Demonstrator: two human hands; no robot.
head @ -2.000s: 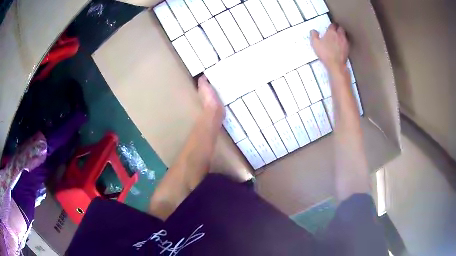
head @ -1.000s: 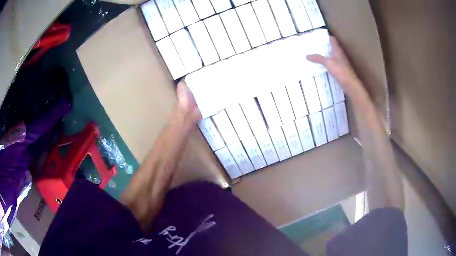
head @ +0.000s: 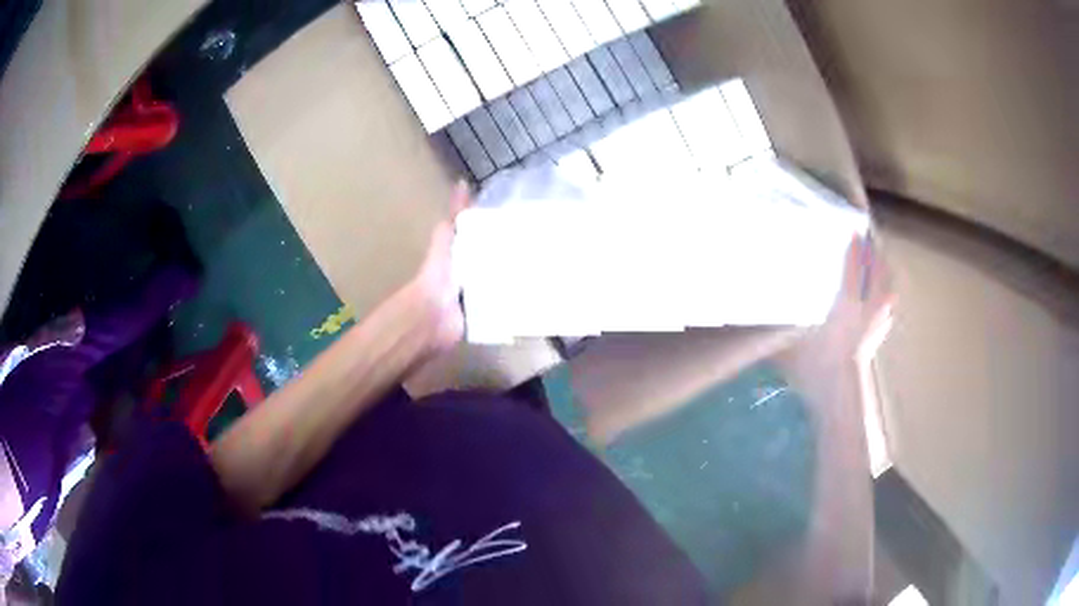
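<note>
A long white stack of unit boxes (head: 651, 266) is held level between my two bare hands, above the near part of the open shipping carton (head: 320, 154). Its face is overexposed, so no print shows. My left hand (head: 440, 278) grips its left end. My right hand (head: 861, 284) is at its right end, blurred. Rows of white unit boxes (head: 509, 42) stand in the carton behind it. A greyer, lower row (head: 568, 107) shows between the white rows. The stack hides part of the near rows.
Brown carton flaps stand at the right (head: 970, 296). Red plastic stools (head: 213, 379) are on the green floor (head: 710, 474) at the left. Another person's purple sleeve (head: 59, 379) shows at the left edge. Small clear film scraps lie on the floor.
The white stack has been lifted out of the rows and brought towards me, held in both hands. A greyer lower row now shows where it lay.
</note>
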